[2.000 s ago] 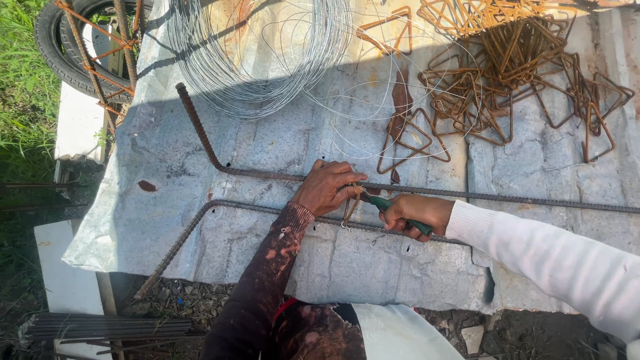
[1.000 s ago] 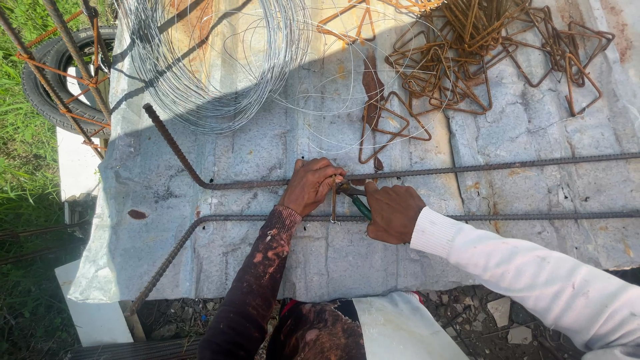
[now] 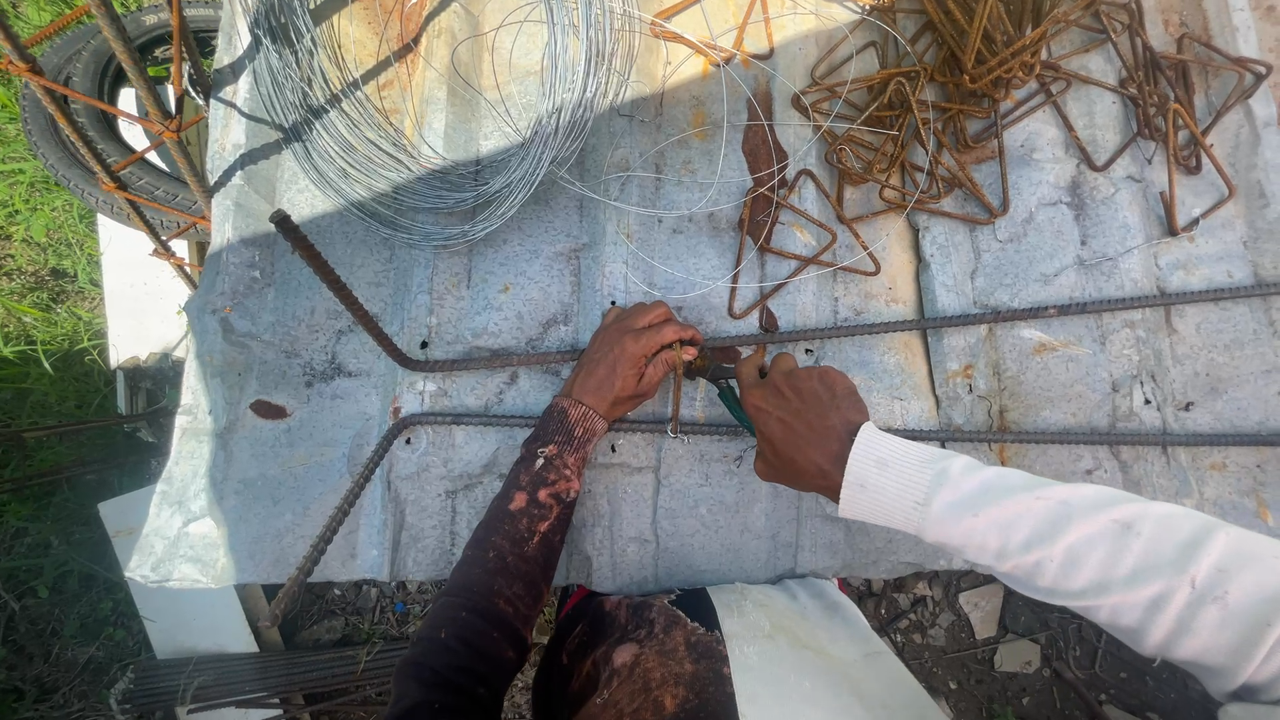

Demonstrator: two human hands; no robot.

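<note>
Two ribbed steel rebars with bent left ends, an upper rebar (image 3: 960, 320) and a lower rebar (image 3: 1040, 437), lie across the corrugated metal sheet (image 3: 500, 500). A rusty steel stirrup (image 3: 677, 390) spans between them, with a bit of wire at its lower end. My left hand (image 3: 637, 358) grips the stirrup's top at the upper rebar. My right hand (image 3: 803, 420) is closed around green-handled pliers (image 3: 733, 404), whose dark jaws are beside my left fingertips. The jaw tips and what they bite are partly hidden.
A coil of thin steel wire (image 3: 450, 200) lies at the upper left, its loose strands reaching right. Rusty bent stirrups (image 3: 960, 120) are heaped at the upper right. Tires (image 3: 70, 130) and an upright rusty rebar frame (image 3: 150, 95) stand at the left. Rubble (image 3: 960, 640) borders the sheet's near edge.
My right hand has turned on the pliers since two seconds ago, and the stirrup now shows more plainly below my left hand. My left hand stays at the upper rebar.
</note>
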